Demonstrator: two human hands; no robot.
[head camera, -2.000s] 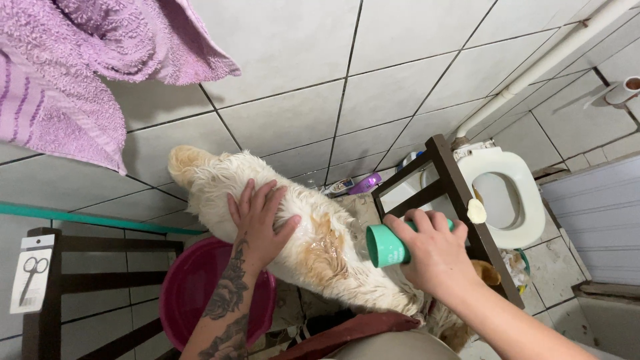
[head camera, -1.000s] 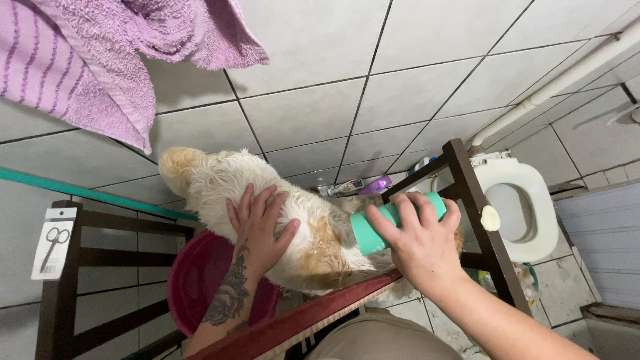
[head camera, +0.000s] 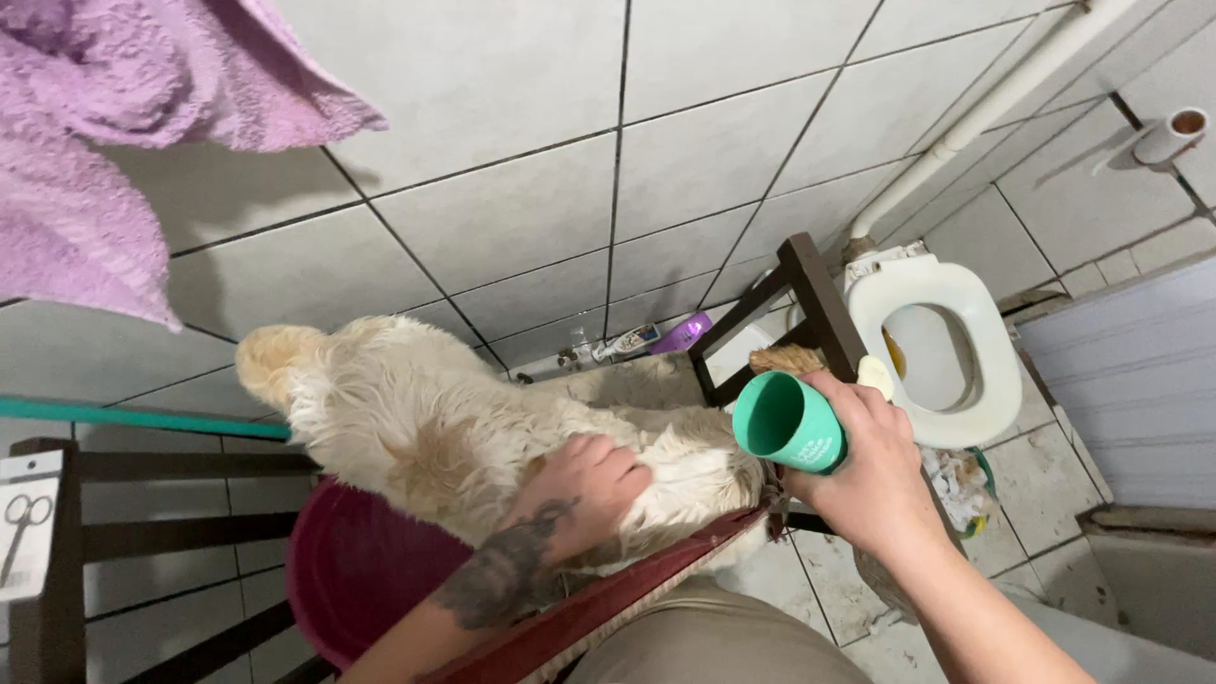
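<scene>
A dog with wet, cream-and-tan fur (head camera: 408, 418) stands between two dark wooden frames, beside the tiled wall. On its back lies my left hand (head camera: 584, 489), fingers slightly curled into the fur. My right hand (head camera: 869, 465) grips a green plastic cup (head camera: 788, 423) at the right, its mouth facing left and up toward the camera. The inside of the cup shows no clear contents. A strip of dark red fabric (head camera: 627, 589) runs between the dog and my lap. The dog's head is not clearly seen.
A magenta basin (head camera: 342, 570) sits below the dog at left. A purple towel (head camera: 190, 85) hangs above. Bottles, one a purple bottle (head camera: 682, 332), lie along the wall. The right wooden frame (head camera: 822, 304) stands before a toilet (head camera: 997, 380). Packaged scissors (head camera: 27, 532) hang at left.
My right hand has turned the cup upward from its tilted pose over the dog and moved it right. My left hand has slid along the back toward the right. The dog's fur has shifted beneath it.
</scene>
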